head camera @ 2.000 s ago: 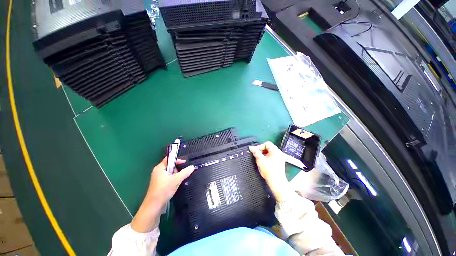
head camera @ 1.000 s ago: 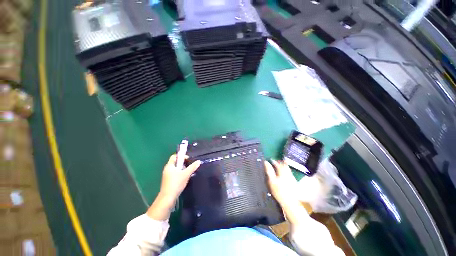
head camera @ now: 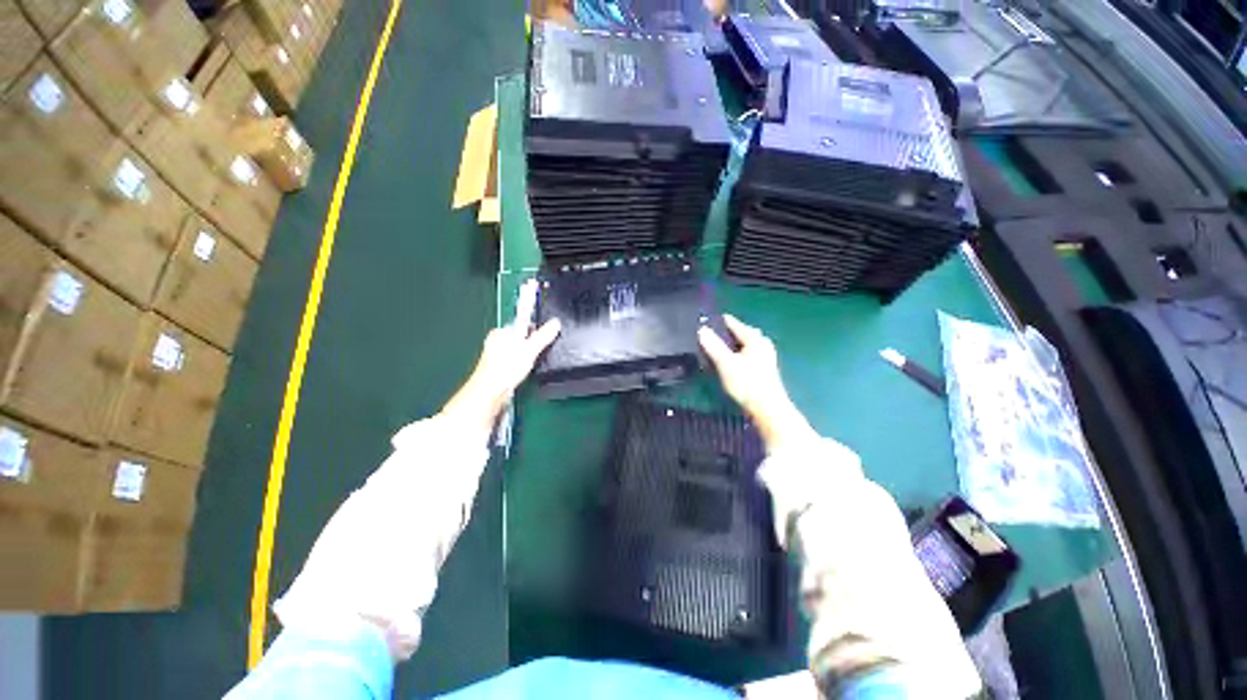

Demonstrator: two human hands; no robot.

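Note:
A black cover (head camera: 622, 321) is held between both hands in front of the left stack, with a row of small pale marks along its far edge. My left hand (head camera: 513, 358) grips its left side and also holds a thin white strip (head camera: 527, 304) upright. My right hand (head camera: 743, 362) grips its right side. Another black ribbed cover (head camera: 704, 509) lies on the green bench nearer to me, partly beside my right forearm. Whether the held cover touches the bench is hard to tell.
Two tall stacks of black covers (head camera: 622, 96) (head camera: 855, 130) stand at the far side. At right are a dark knife-like bar (head camera: 914, 369), a flat clear bag (head camera: 1019, 424) and a small black tray (head camera: 966, 563). Cartons (head camera: 103, 369) line the left beyond the yellow line.
The view has swung left and forward. Both hands have moved the cover away from me toward the stacks, and my right hand now grips its side. Another cover now shows on the bench nearer me.

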